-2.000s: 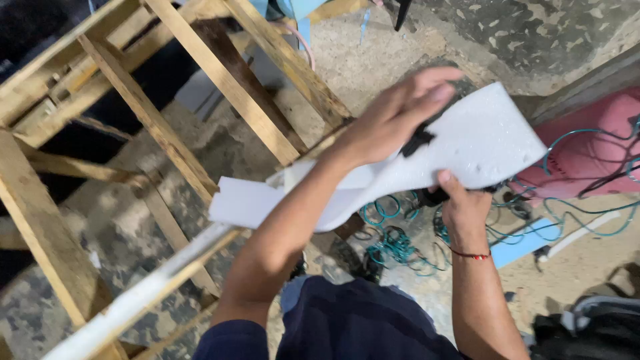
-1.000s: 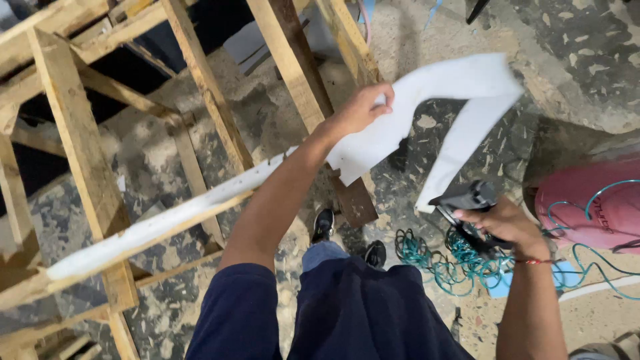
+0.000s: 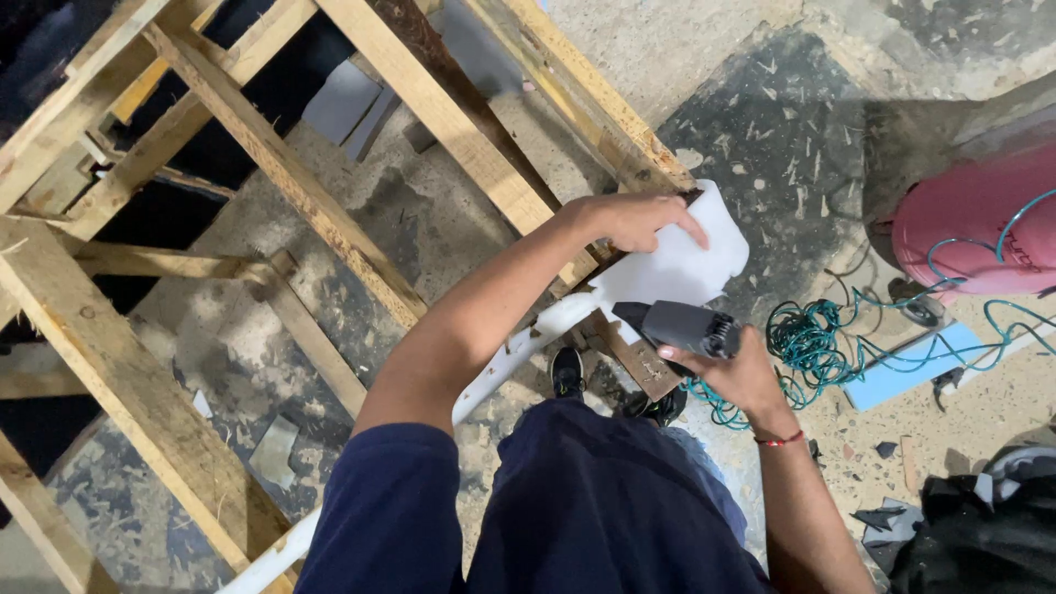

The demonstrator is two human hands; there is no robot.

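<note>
My left hand (image 3: pixel 648 221) presses a white foam sheet (image 3: pixel 681 264) against the corner of a wooden frame (image 3: pixel 445 115), its fingers spread over the sheet's upper part. My right hand (image 3: pixel 730 371) grips a dark handheld power tool, seemingly a pneumatic stapler (image 3: pixel 689 327), whose nose is at the lower edge of the sheet. A long white foam strip (image 3: pixel 511 359) runs along the frame's near rail and meets the sheet near the corner. Part of the sheet's far side is folded over the edge, out of view.
A pink tank (image 3: pixel 978 223) stands at the right, with a coiled teal air hose (image 3: pixel 804 338) on the floor beside it. A light blue foam piece (image 3: pixel 912 363) lies under the hose. Black material (image 3: pixel 973 536) and scraps are at the lower right.
The white sheet, held up in the air earlier, now lies over the frame's corner. My right hand has brought the tool from the right to the sheet's edge.
</note>
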